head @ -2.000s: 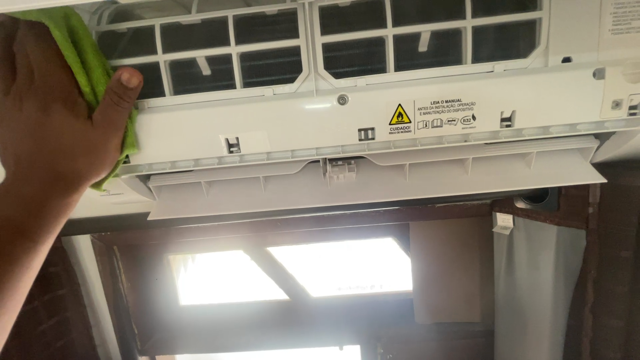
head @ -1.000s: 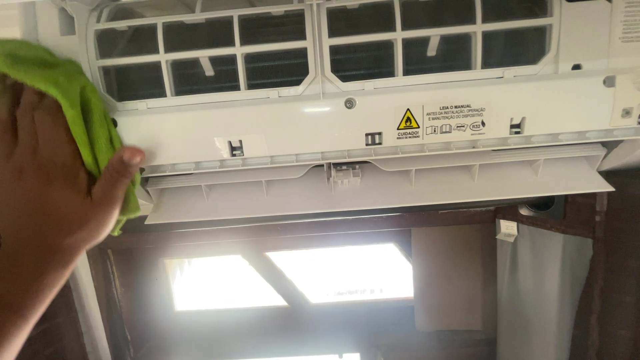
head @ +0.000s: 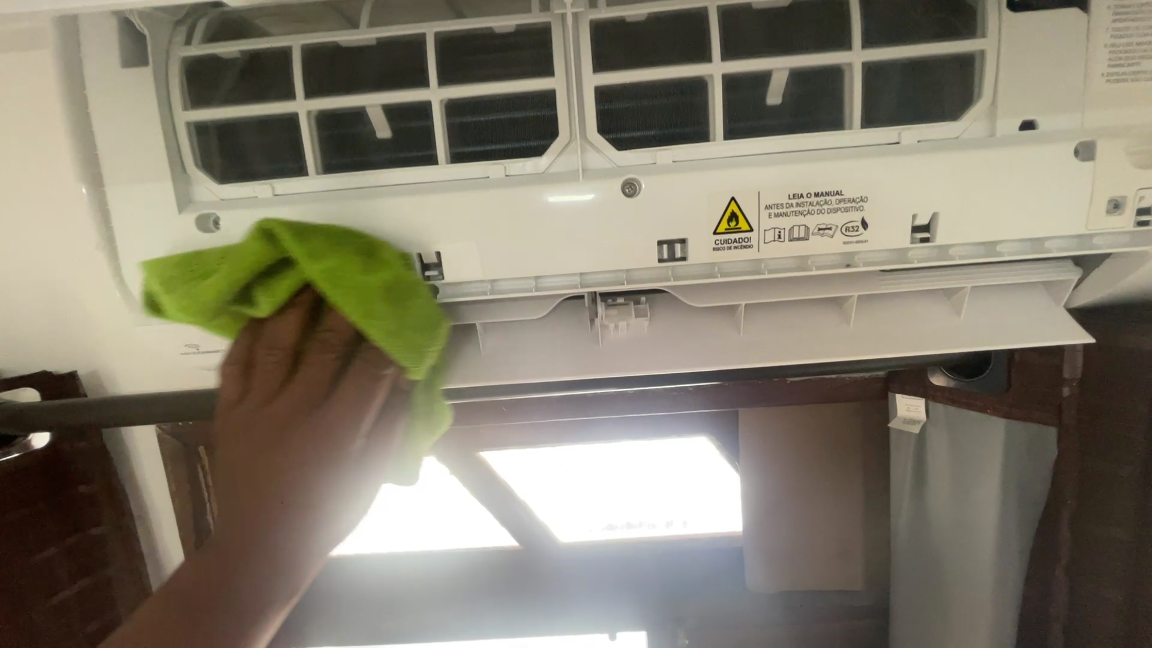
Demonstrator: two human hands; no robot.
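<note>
My left hand [head: 306, 387] is shut on a green cloth [head: 360, 279] and holds it against the lower left part of a white split air conditioner's indoor unit [head: 531, 220]. The cloth covers the left end of the louver flap [head: 774, 333], which hangs tilted below the housing. Above the hand, two white mesh air filters [head: 432, 94] lie side by side, exposed. A warning label [head: 792, 219] with a yellow triangle is on the lower casing. My right hand is out of view.
Under the unit runs a dark pipe or rod [head: 108, 409]. Bright window panes [head: 621, 490] in a dark frame are behind. A grey-white curtain or panel [head: 963, 513] hangs at the right, near a brown wooden post [head: 1062, 396].
My left hand has moved right with the green cloth, from the unit's left side onto its lower edge and the flap's left end.
</note>
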